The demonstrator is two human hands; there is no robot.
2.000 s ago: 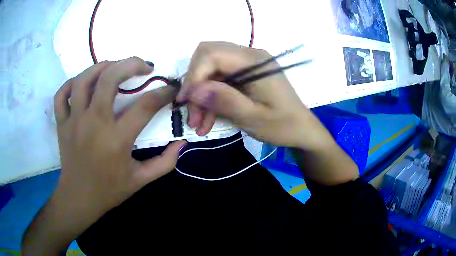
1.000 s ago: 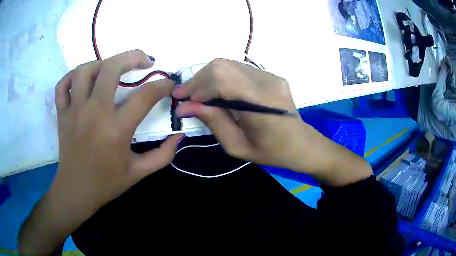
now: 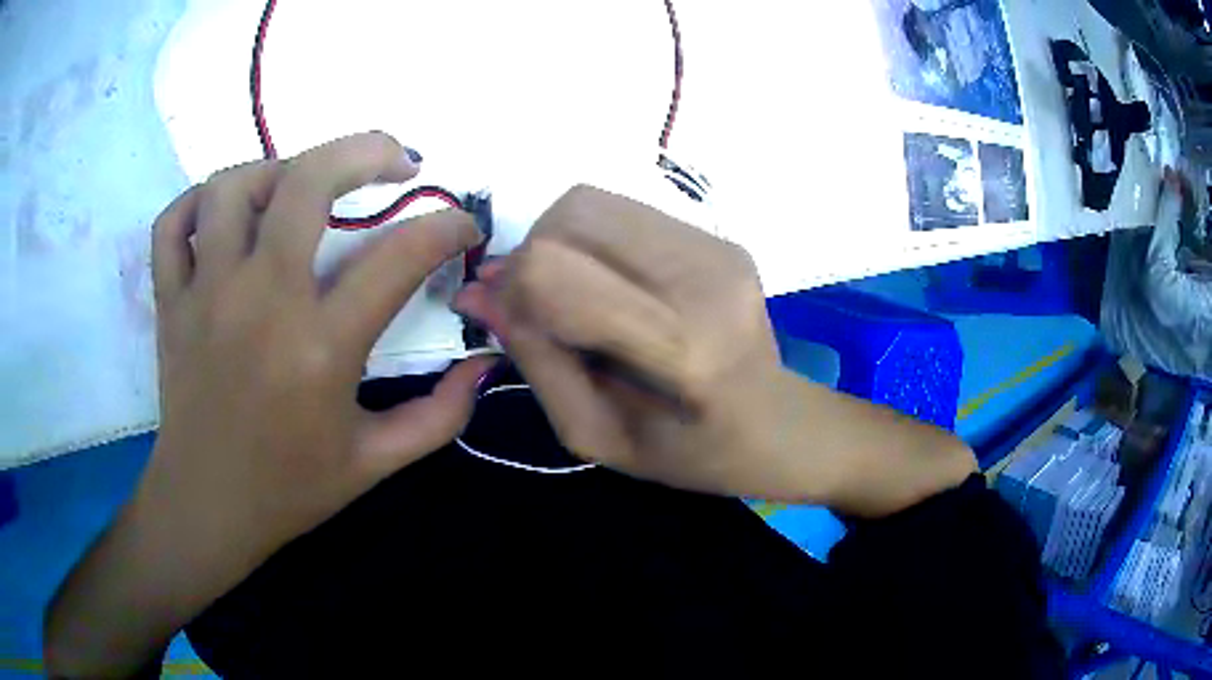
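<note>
The white panel (image 3: 532,80) lies on the bench at its near edge. A red-and-black wire (image 3: 674,67) curves in a ring on it and runs under my left hand. My left hand (image 3: 286,292) is spread over the panel, its index fingertip at the small black connector (image 3: 479,213) and its thumb at the panel's near edge. The longer black connector (image 3: 473,330) is partly hidden by my right fingers. My right hand (image 3: 625,345) holds dark tweezers (image 3: 638,381), mostly hidden in the hand; their tips cannot be made out. A thin white cable (image 3: 525,465) hangs below the edge.
The printed picture sheet (image 3: 964,179) and a black bracket (image 3: 1101,122) lie on the bench at the right. A blue stool (image 3: 904,359) and crates of white parts (image 3: 1083,492) are at the lower right. Part of another person (image 3: 1159,299) shows at the right edge.
My right hand has moved down and slightly left, and the tweezers have turned, their visible part now low in the hand. My left hand has hardly moved.
</note>
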